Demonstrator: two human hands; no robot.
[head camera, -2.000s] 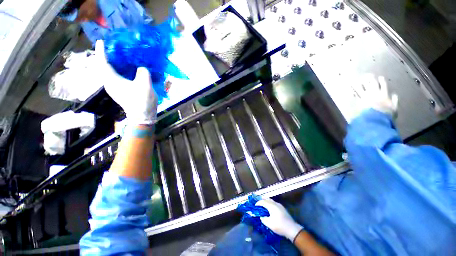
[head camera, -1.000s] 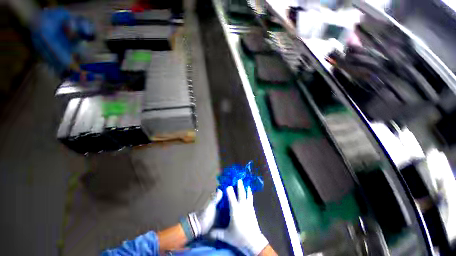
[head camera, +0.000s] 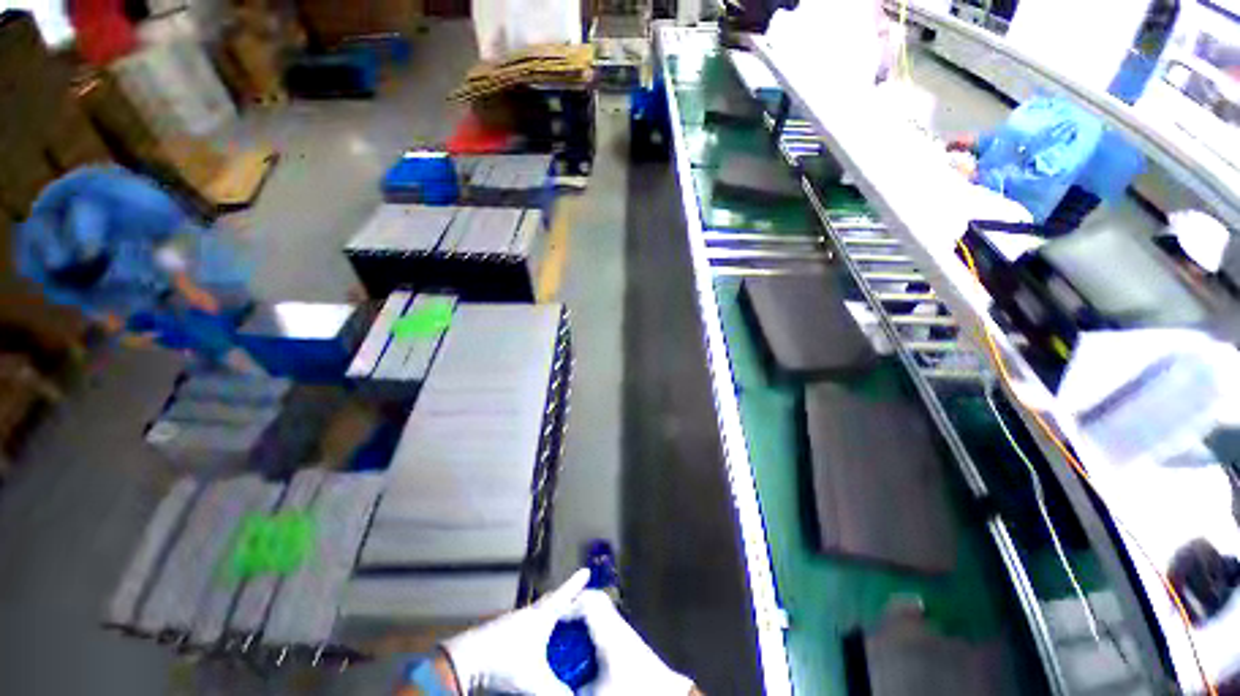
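Observation:
Crumpled bright blue protective film (head camera: 573, 654) shows between my two white-gloved hands at the bottom centre. A small piece of it sticks up above the fingers. My left hand (head camera: 514, 655) is closed around it from the left, with a blue band at the cuff. My right hand (head camera: 623, 658) is pressed against it from the right. Both hands are cut off by the bottom edge, and the gloves hide part of the film.
Grey chassis stand in rows on pallets (head camera: 469, 435) at left. A person in a blue smock (head camera: 116, 252) bends there. A green conveyor (head camera: 775, 476) with dark flat units (head camera: 870, 476) runs along the right. Another person (head camera: 1047, 150) is beyond the white bench. A dark floor strip lies between.
The view has turned from the roller section to the aisle and pallets. My hands, apart at first, are together on the film, which looks more tightly bunched. The view is sharper than a second ago.

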